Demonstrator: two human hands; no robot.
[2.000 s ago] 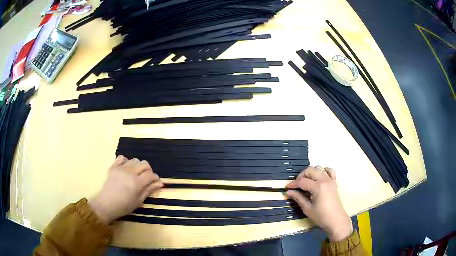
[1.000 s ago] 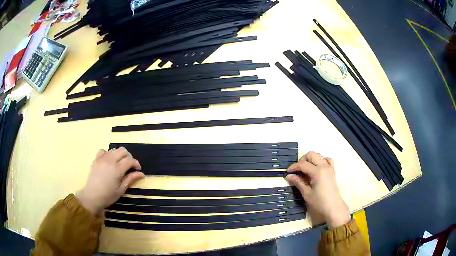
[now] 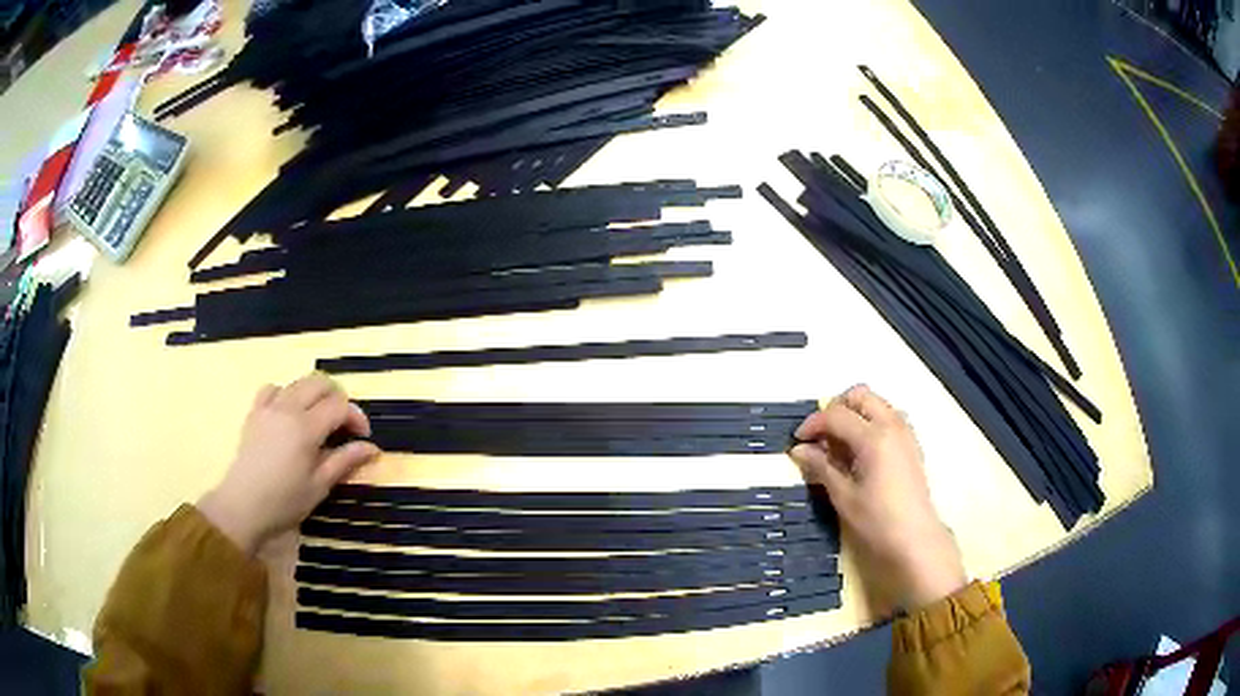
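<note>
A narrow aligned batch of black strips (image 3: 571, 427) lies flat in front of me. My left hand (image 3: 297, 442) has its fingertips at the batch's left end. My right hand (image 3: 859, 469) has its fingertips at its right end, beside small pale marks. Both hands pinch the near strip of the batch at its ends. Nearer the table edge lie several separate strips (image 3: 544, 560) in parallel rows with thin gaps. One single strip (image 3: 571, 354) lies beyond the batch. The fingertips cover the batch's ends.
The loose working group (image 3: 462, 258) lies mid-table, before the main pile (image 3: 503, 82) with a clear plastic bag (image 3: 394, 19). At right, a tape roll (image 3: 908, 203) sits on a slanted bundle (image 3: 952, 326), beside separate strips (image 3: 972, 218). A calculator (image 3: 127, 185) and left-hand bundle (image 3: 25, 394) are at left.
The aligned batch has become narrower, and more separate strips lie in the rows nearer me. Both hands have moved away from me to the batch's remaining strips.
</note>
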